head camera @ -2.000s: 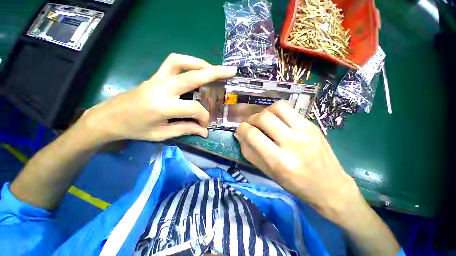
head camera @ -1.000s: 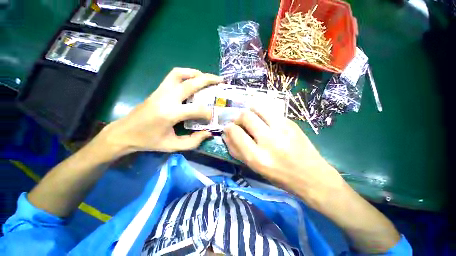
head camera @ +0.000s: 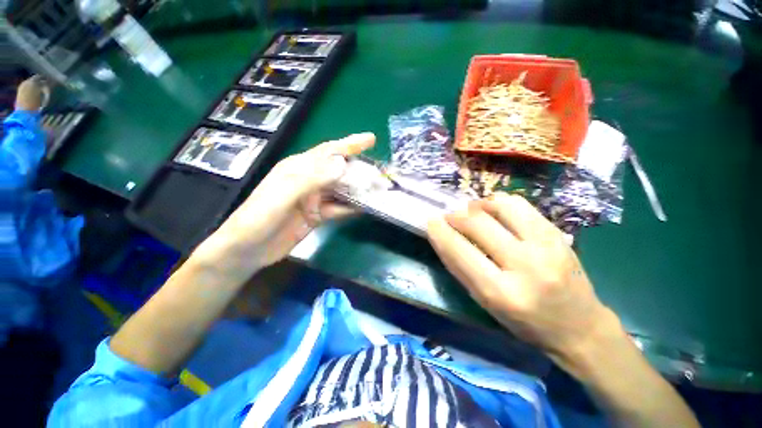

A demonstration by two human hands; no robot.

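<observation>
A silver-grey phone middle frame (head camera: pixel 401 196) is held tilted above the bench, its near long edge turned towards me; it is slightly blurred. My left hand (head camera: pixel 292 196) grips its left end, with the thumb or a finger raised past the top edge. My right hand (head camera: pixel 518 267) holds its right end with bent fingers at the near edge. Whether a small part is between the right fingers cannot be seen. Tan strips fill the red bin (head camera: pixel 582 109) behind the frame, and more lie heaped before it.
A black parts tray (head camera: pixel 180 201) at the left holds several phone frames; its nearest pocket is empty. A crinkled clear bag (head camera: pixel 420 142) lies left of the bin. A labelled bag (head camera: pixel 601 150) and a thin silver rod (head camera: pixel 647 185) lie right. Another person's sleeve (head camera: pixel 25 134) shows far left.
The frame was lower and flatter over the bench; it is now raised and tilted in both hands. The view has shifted, showing more of the tray and another person at the left.
</observation>
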